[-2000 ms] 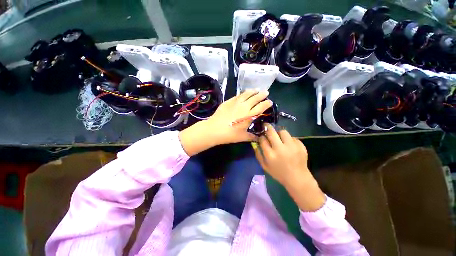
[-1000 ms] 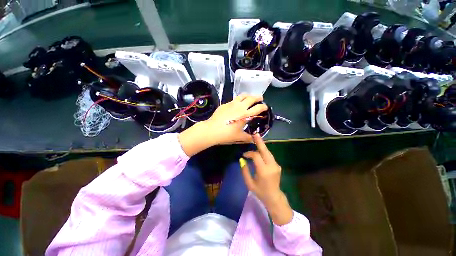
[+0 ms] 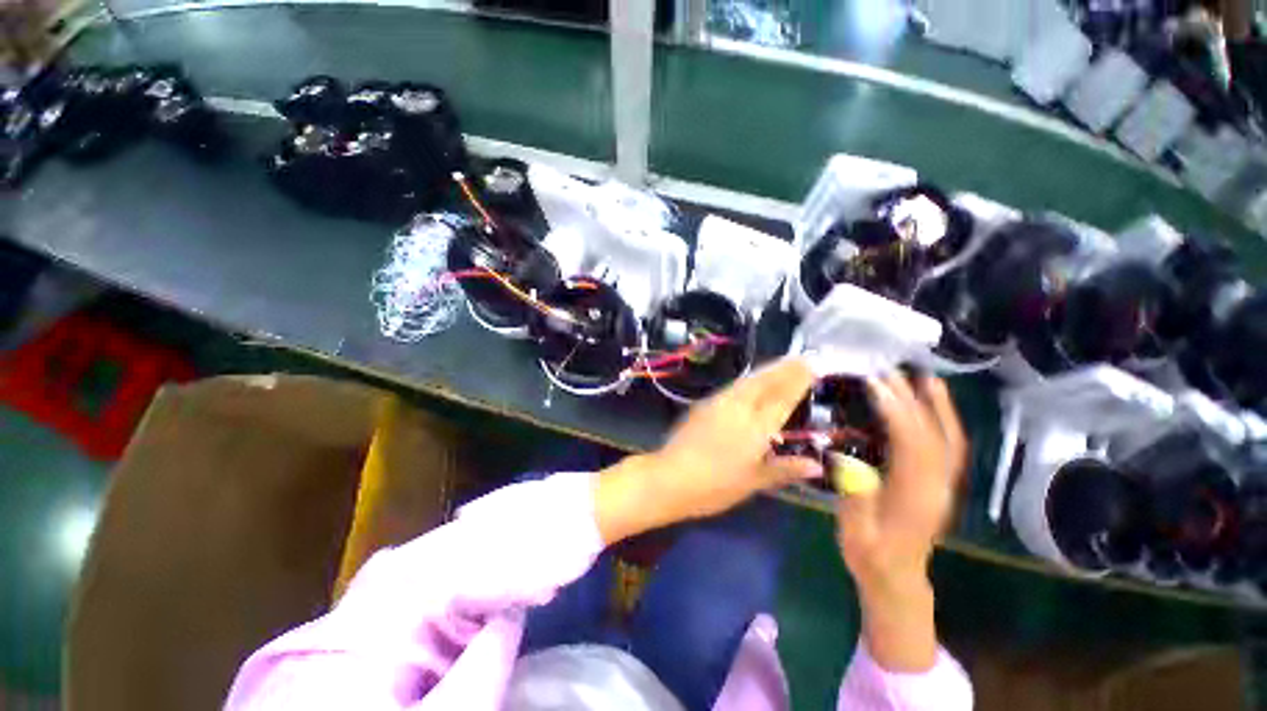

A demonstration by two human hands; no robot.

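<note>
A white camera housing (image 3: 873, 328) with a black inner shell (image 3: 837, 407) stands at the bench's front edge, between my hands. Red lead wires (image 3: 806, 438) show inside it. My left hand (image 3: 730, 442) holds the housing's left side, fingers at its rim. My right hand (image 3: 910, 465) is on its right side, blurred, fingers raised and partly curled. A yellow finger cot (image 3: 855, 475) is on one of its fingertips. Whether the right hand grips anything cannot be told.
Left of my hands stand several wired housings (image 3: 702, 340), a white stringy pile (image 3: 417, 285) and black lens modules (image 3: 364, 146). More housings (image 3: 1098, 403) stand right. A cardboard carton (image 3: 229, 514) is below left, near a red plastic object (image 3: 90, 382). A metal post (image 3: 630, 97) stands behind.
The view has turned, so the bench slants down to the right. My right hand has moved from below the housing up to its right side. My left hand stays on the housing.
</note>
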